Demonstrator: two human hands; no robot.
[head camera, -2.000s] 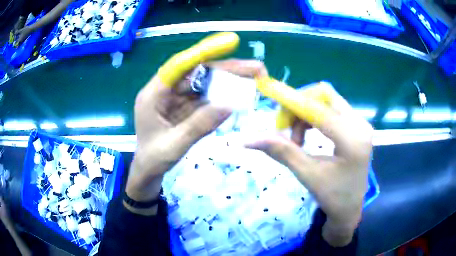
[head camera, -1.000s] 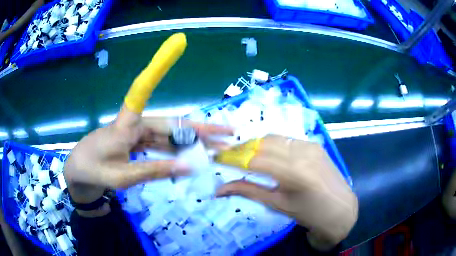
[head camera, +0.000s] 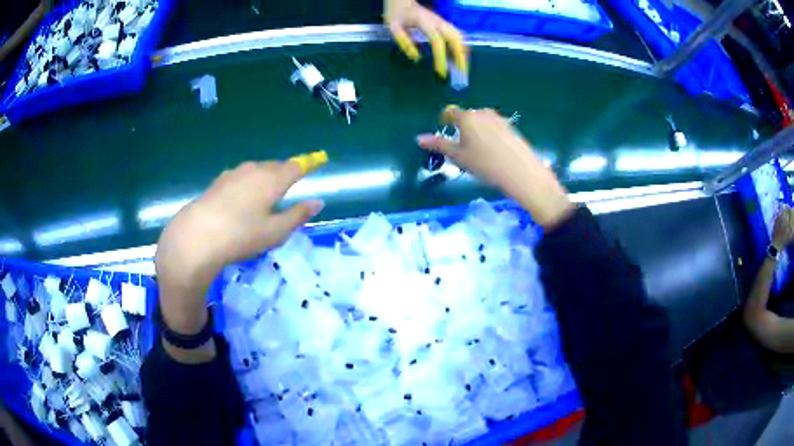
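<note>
My left hand (head camera: 228, 219), a yellow cot on its index finger, is open and empty over the housing bin's back left corner. My right hand (head camera: 494, 155) reaches over the green belt, thumb and finger apart. A wired module (head camera: 437, 165) with a black end is just below its fingertips, partly hidden; no grip on it shows. The blue housing bin (head camera: 570, 402) before me is full of translucent housings (head camera: 374, 322) with black dots. The blue module bin (head camera: 150, 300) at left has jumbled white-and-black modules (head camera: 87, 348) with wires.
The green conveyor belt (head camera: 252, 131) carries two wired modules (head camera: 326, 85), a translucent piece (head camera: 205, 91) and a module (head camera: 676, 137) at right. Another person's hand (head camera: 428, 37) with yellow cots reaches over the far rail, at a pale piece. Blue bins stand beyond; another person's arm (head camera: 766, 296) is at right.
My left hand no longer holds a black-ended unit. My right hand has moved forward from above the housing bin to the belt. Another person's hand has come in at the top.
</note>
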